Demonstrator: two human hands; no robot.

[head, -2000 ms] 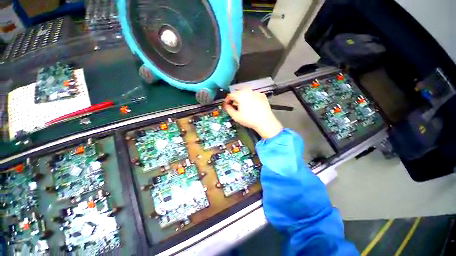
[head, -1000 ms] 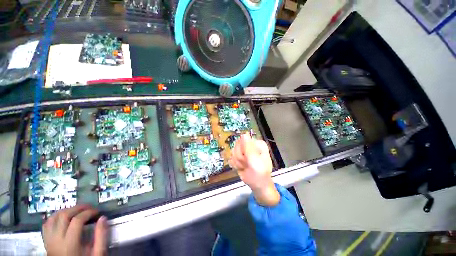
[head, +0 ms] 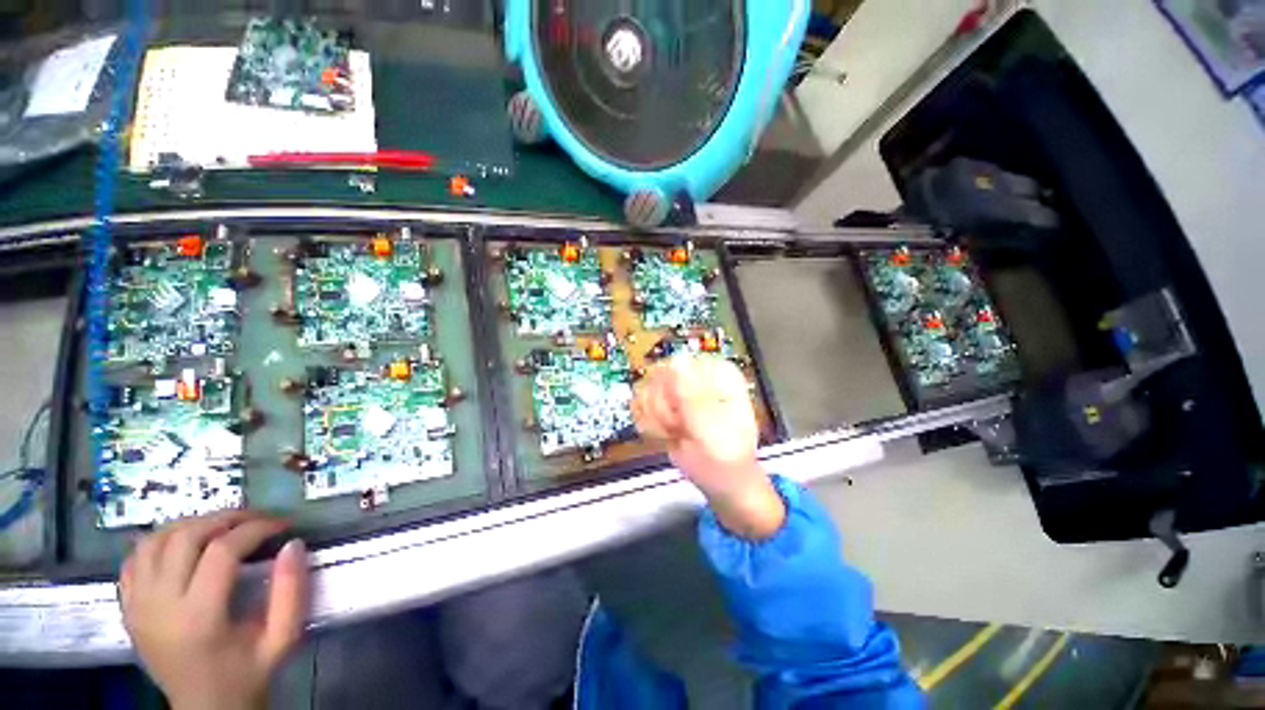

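Note:
Green circuit boards with orange components lie in dark carriers on the conveyor. My right hand (head: 705, 419) is curled over the lower right board (head: 710, 343) of the middle carrier (head: 486, 375) and covers most of it; its fingertips are hidden, so I cannot tell if it holds something. My left hand (head: 211, 599) rests on the near silver rail (head: 527, 544) at the lower left, fingers apart with nothing seen in them. Another carrier of boards (head: 368, 433) lies in front of and right of it.
A turquoise fan (head: 763, 104) stands behind the line. A single board (head: 291, 67) lies on a white perforated sheet (head: 181, 111), near a red stick (head: 347, 161). At right, a carrier (head: 891, 340) lies by the machine's black opening (head: 1110, 236). A blue cord (head: 100, 291) hangs at left.
From two seconds ago, my right hand has moved from the carrier's far edge to its lower right board, and my left hand has come into view on the rail. Since one second ago, both have barely moved.

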